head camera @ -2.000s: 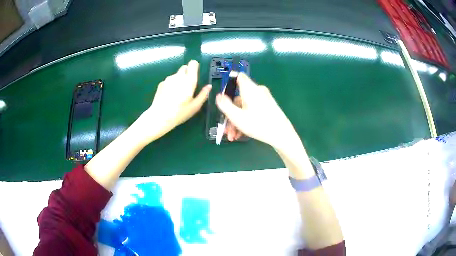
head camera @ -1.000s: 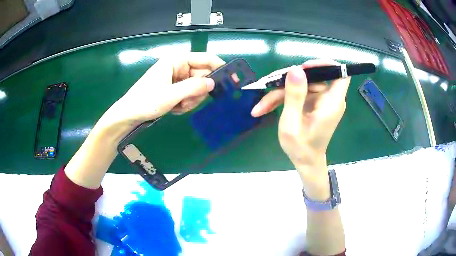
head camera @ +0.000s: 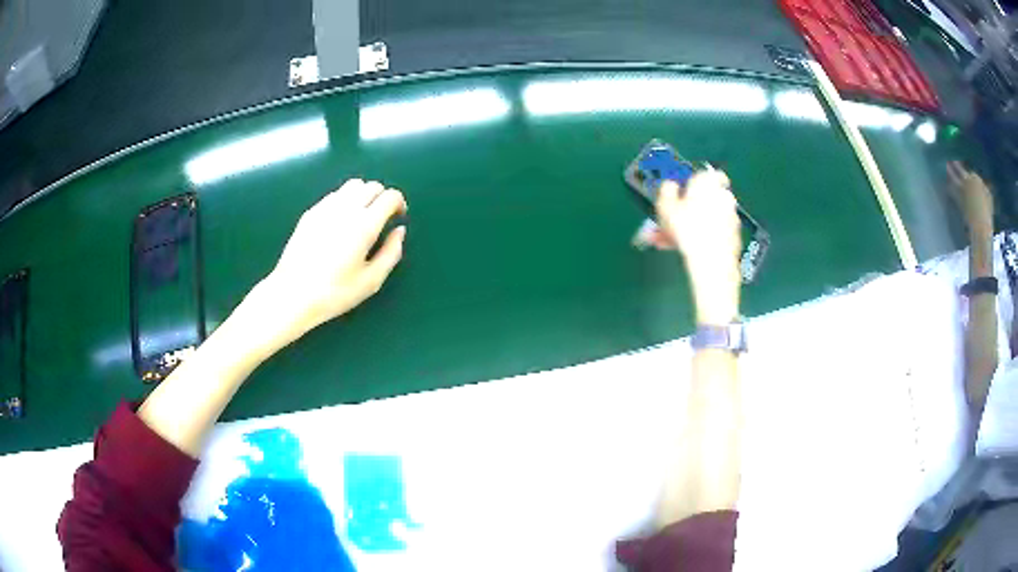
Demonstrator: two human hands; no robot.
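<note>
My right hand (head camera: 701,223) is over a phone middle frame (head camera: 754,248) with a blue film patch, which lies tilted on the green belt at centre right; the hand covers its middle. A small pale tip, seemingly of the tweezers (head camera: 645,234), shows left of the fingers; the rest is hidden. My left hand (head camera: 341,248) is over the belt left of centre, fingers curled, with a dark gap or object at the fingertips that I cannot make out. Another middle frame (head camera: 167,279) lies beyond my left forearm.
Part of another frame (head camera: 13,341) is at the left edge. Blue film pieces (head camera: 274,520) and a lighter blue piece (head camera: 376,503) lie on the white cover (head camera: 536,480). A red rack (head camera: 860,50) is at upper right. Another person's hand (head camera: 973,207) is at far right.
My left hand no longer holds a frame. My right hand has moved forward, onto a frame on the belt. The view has turned right, and another person's arm now shows.
</note>
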